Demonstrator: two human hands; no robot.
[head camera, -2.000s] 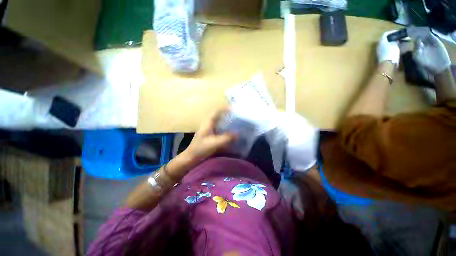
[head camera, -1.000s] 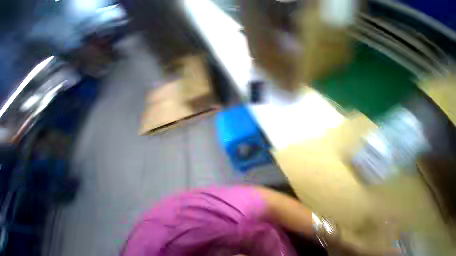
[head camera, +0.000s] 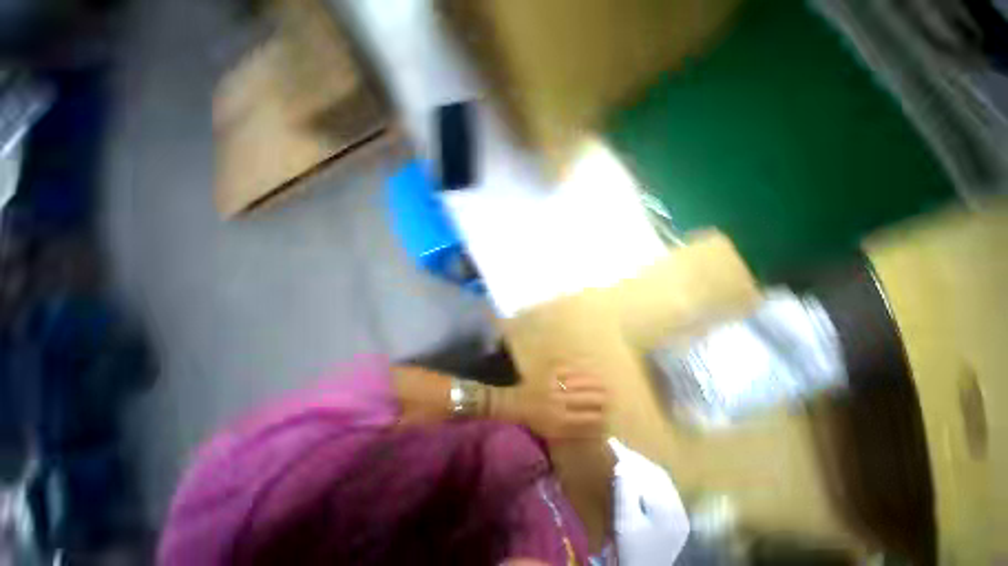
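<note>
The view is tilted and blurred. My left hand (head camera: 577,406), bare with a silvery watch or bracelet at the wrist, is over the edge of the cardboard sheet (head camera: 597,332). Its fingers look bent; whether they hold anything cannot be told. A white shape at the lower middle looks like my gloved right hand (head camera: 649,506), beside my body; its fingers and any held thing are not clear. A bundle of silvery bubble bags (head camera: 752,363) lies on the cardboard beyond my hands. No product box can be made out clearly.
A dark phone (head camera: 455,145) lies on the white bench cover (head camera: 553,238). A blue stool (head camera: 420,216) stands beside the bench. An open carton (head camera: 293,138) is on the grey floor. Cardboard (head camera: 608,55) stands by the green bench top (head camera: 796,144). A brown carton is at right (head camera: 951,321).
The view has swung far to the left and tilted since the first frame. My hands, earlier together at a bubble bag, now show apart. The neighbouring worker has left the view.
</note>
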